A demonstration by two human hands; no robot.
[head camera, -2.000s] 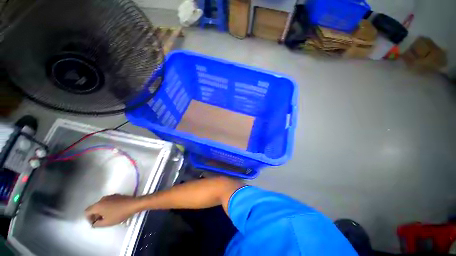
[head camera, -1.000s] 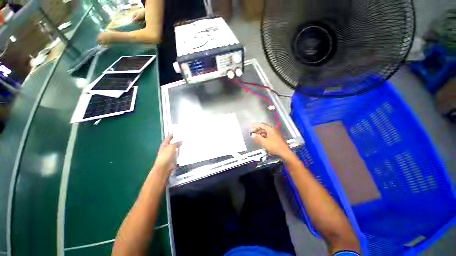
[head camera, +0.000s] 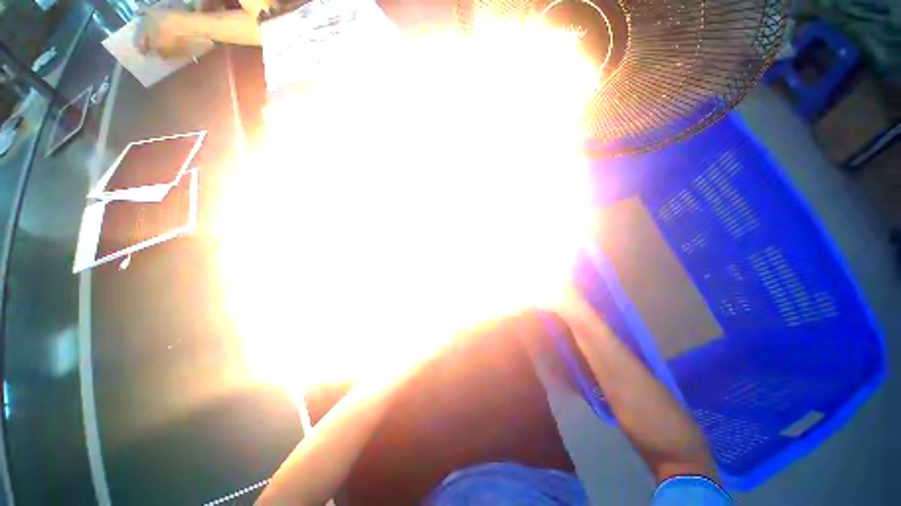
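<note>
The light box glows orange-white, and its glare washes out the middle of the view. My left arm reaches up into the glare from the bottom, and my left hand is lost in it. My right arm comes in from the lower right, and my right hand is also washed out near the box's right edge. The panel and the test leads cannot be seen in the glare. Two framed solar panels lie overlapping on the green work surface at the left.
A blue plastic crate with brown cardboard in it stands at the right. A black pedestal fan is behind the light box. A blue stool is at the upper right. Another person's arm reaches over a pale sheet at the upper left.
The light box has lit up and hides the white panel, the meter front and my hands. The view has shifted slightly. The other person's arm has moved left over a pale sheet.
</note>
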